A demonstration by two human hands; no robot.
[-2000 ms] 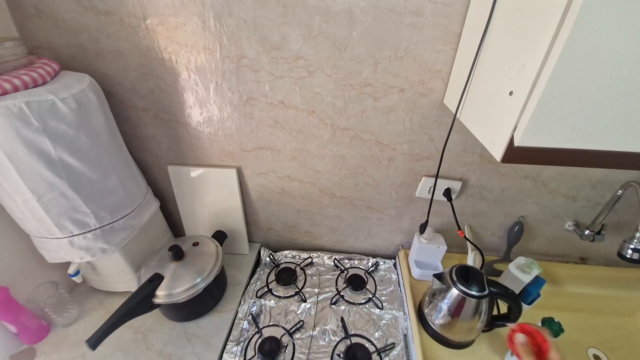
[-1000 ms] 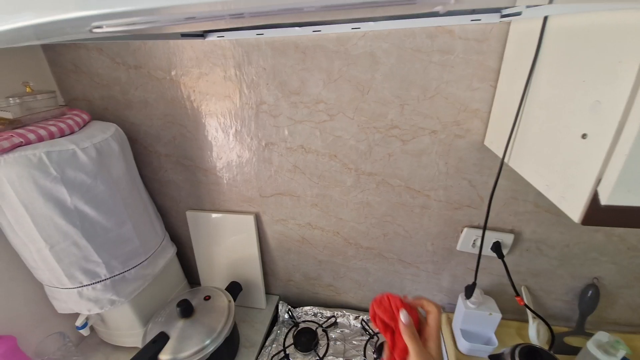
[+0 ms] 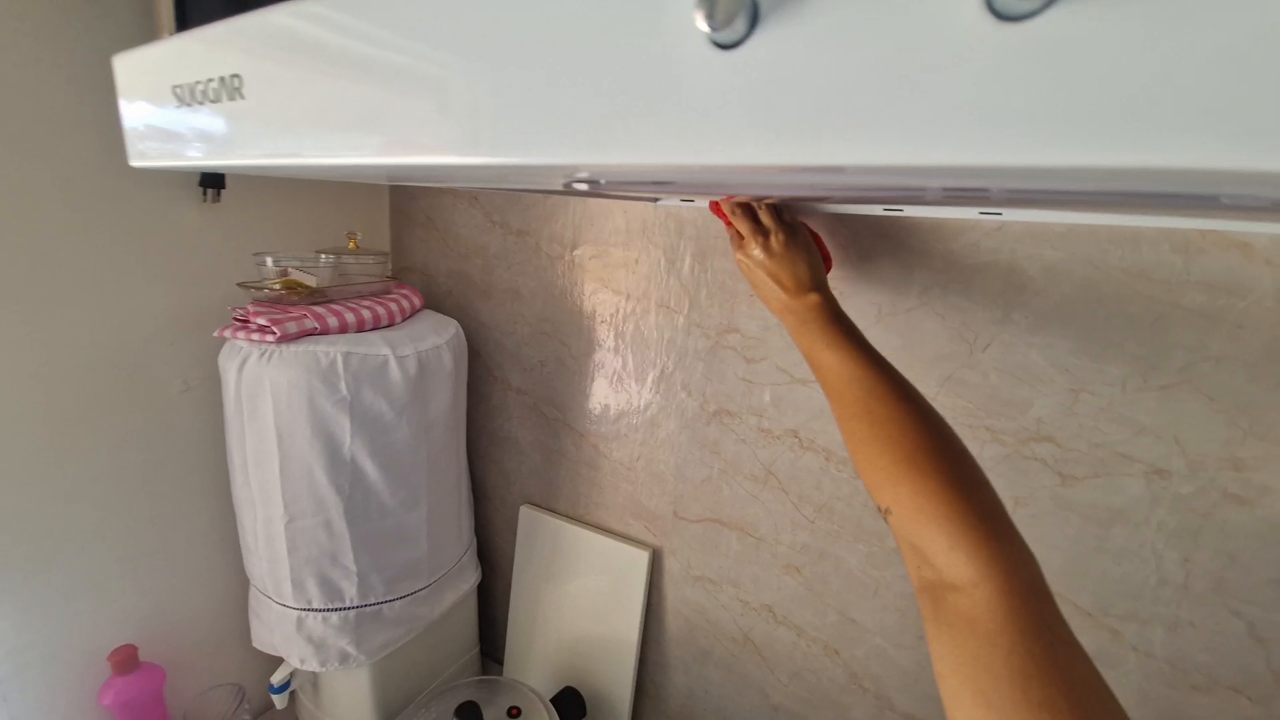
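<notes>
My right hand is raised to the underside of a white range hood, at its back edge near the marbled wall. It grips a red cloth, which shows at the fingertips and beside the palm and is partly hidden by the hand. The forearm reaches up from the lower right across the wall. My left hand is outside the view.
At left stands a water dispenser with a white fabric cover, topped by a pink checked cloth and glass dishes. Below are a white board, a pressure cooker lid and a pink bottle. A black plug hangs under the hood.
My right hand, with the red cloth, has risen from above the stove to the hood's underside. The view has tilted up and left, so the stove and kettle are out of sight.
</notes>
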